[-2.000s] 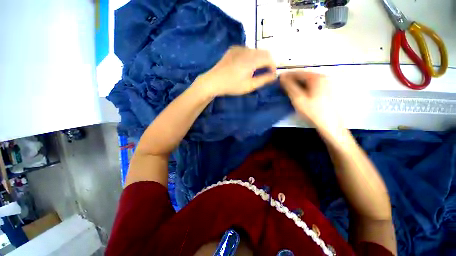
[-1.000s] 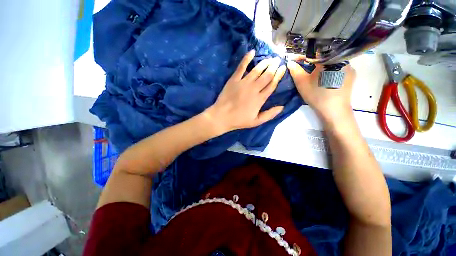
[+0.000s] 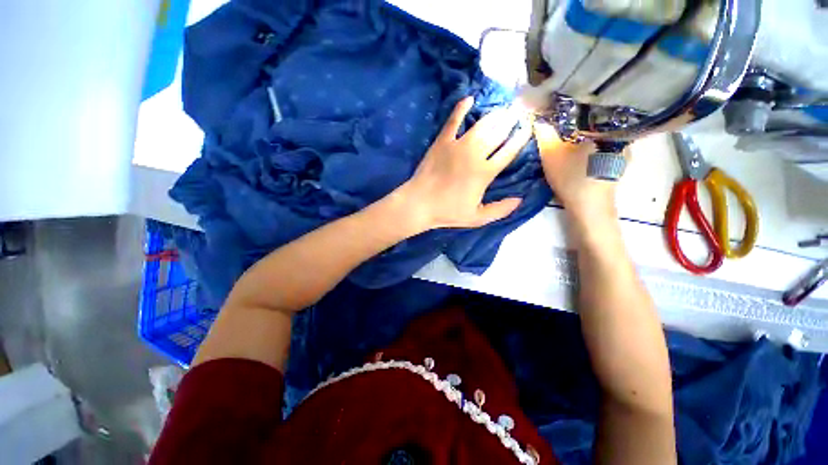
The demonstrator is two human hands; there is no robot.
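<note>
A dark blue garment (image 3: 354, 100) with tiny pale dots lies bunched on the white table, its right edge under the sewing machine head (image 3: 635, 54). My left hand (image 3: 468, 173) lies on the cloth with fingers spread, fingertips pressing it just left of the needle area. My right hand (image 3: 572, 168) is at the needle area's near side, its fingertips at the cloth edge and partly hidden by the machine head and its ridged grey knob (image 3: 606, 164). A bright light glares where the fingertips meet, so the seam and needle are not clear.
Scissors (image 3: 695, 222) with red and yellow handles lie right of my right hand. A ruler scale (image 3: 717, 307) runs along the table's near edge. A blue basket (image 3: 172, 313) stands lower left. More blue cloth (image 3: 744, 390) hangs below the table at right. A metal tool (image 3: 806, 282) lies far right.
Since the oldest frame, both hands have moved with the cloth to the needle area, and the machine head has come into view. Over the last second the hands have hardly moved; the view has shifted slightly.
</note>
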